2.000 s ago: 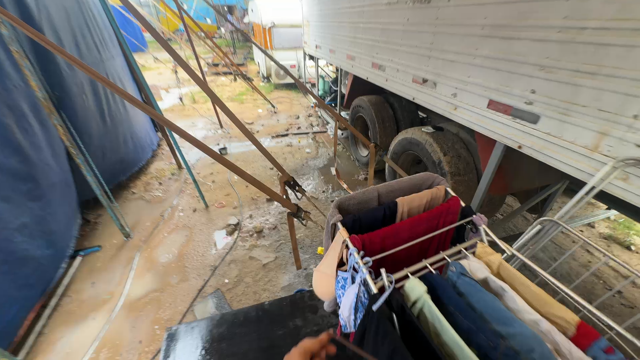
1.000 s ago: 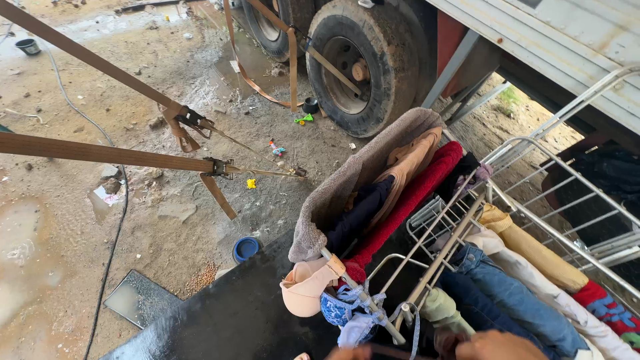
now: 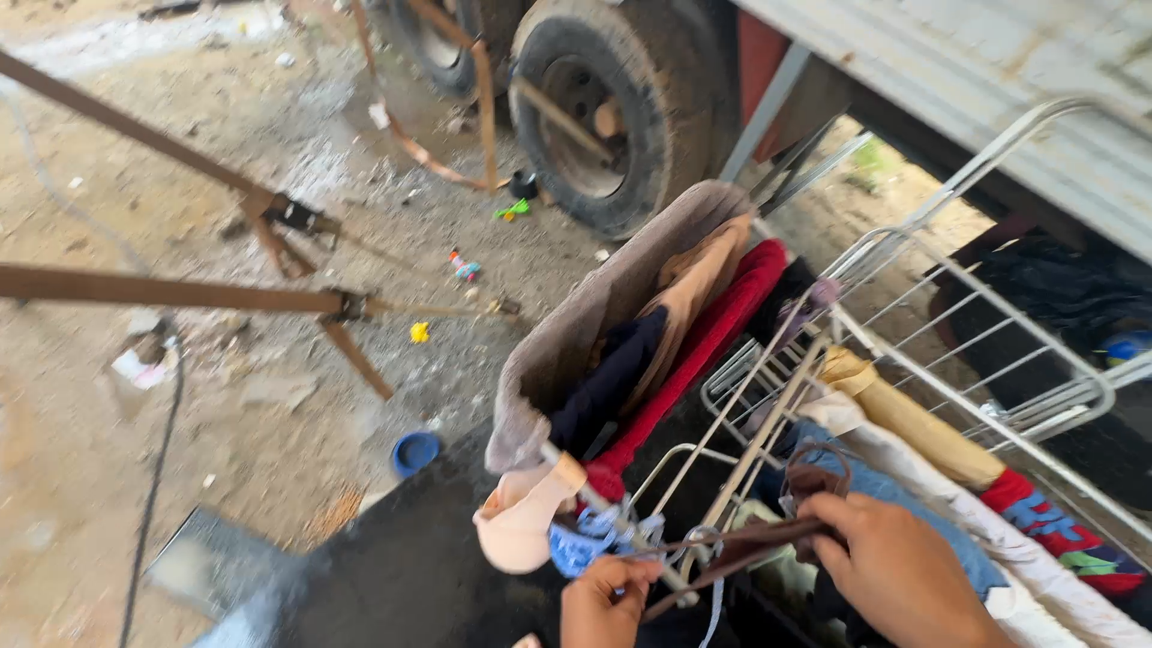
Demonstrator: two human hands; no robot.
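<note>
My left hand (image 3: 612, 598) pinches one end of a thin brown strappy garment (image 3: 751, 540), and my right hand (image 3: 886, 558) grips its other part, so it is stretched between them. Both hands are over the near end of a white metal drying rack (image 3: 756, 441). By my left hand, a beige bra (image 3: 517, 531) and a blue patterned garment (image 3: 580, 544) hang at the rack's corner. Farther along are a grey towel (image 3: 594, 306), a dark blue cloth (image 3: 612, 373) and a red cloth (image 3: 693, 360). Jeans (image 3: 882, 495) and a yellow cloth (image 3: 909, 414) hang to the right.
A black surface (image 3: 387, 558) lies under the rack's left side. Beyond are brown ratchet straps (image 3: 180, 292), a blue container (image 3: 416, 453) and small toys on muddy ground. A trailer wheel (image 3: 603, 117) stands behind the rack, with the trailer's side (image 3: 1017, 81) at upper right.
The view has tilted down toward the rack. Both my hands have come further into view, and the brown garment now shows stretched between them.
</note>
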